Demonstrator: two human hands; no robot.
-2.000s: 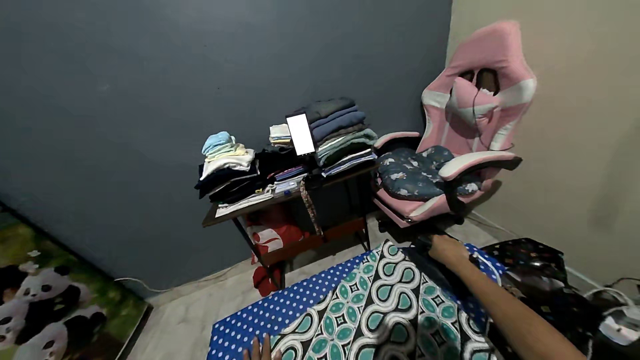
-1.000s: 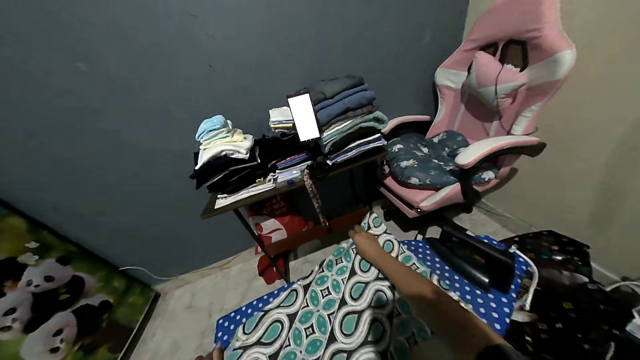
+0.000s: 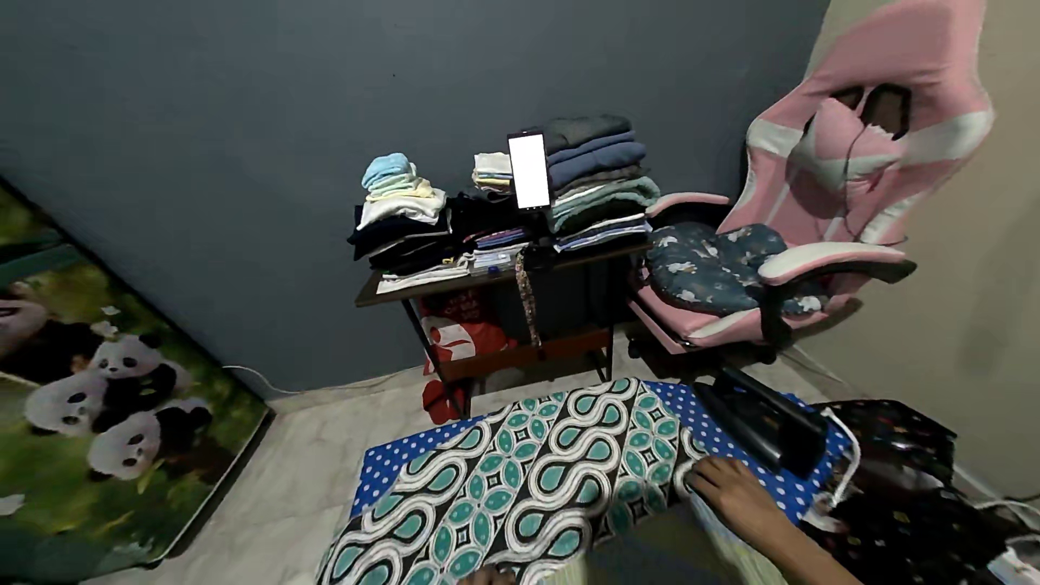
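A patterned cloth (image 3: pixel 552 479) in teal, black and white lies spread over a blue polka-dot cover (image 3: pixel 390 463). At the cloth's right edge, my right hand (image 3: pixel 731 496) rests with bent fingers touching the fabric; whether it pinches the edge is unclear. Only the fingers of my left hand (image 3: pixel 487 575) show, on the cloth at the bottom edge of the view. A black clothes iron (image 3: pixel 764 422) lies on the dotted cover, beyond and right of my right hand, with a white cord (image 3: pixel 849 463) beside it.
Against the grey wall, a small table (image 3: pixel 374 294) carries stacks of folded clothes (image 3: pixel 601 187) and a phone (image 3: pixel 529 171) with a lit screen. A pink and white chair (image 3: pixel 877 162) stands at the right. Dark patterned fabric (image 3: pixel 902 520) lies below it, and a panda-print panel (image 3: pixel 122 406) leans left.
My right hand has moved from the iron area to the cloth's far edge, then nearer along its right side. The cloth has shifted and lies flatter, and more of the iron shows.
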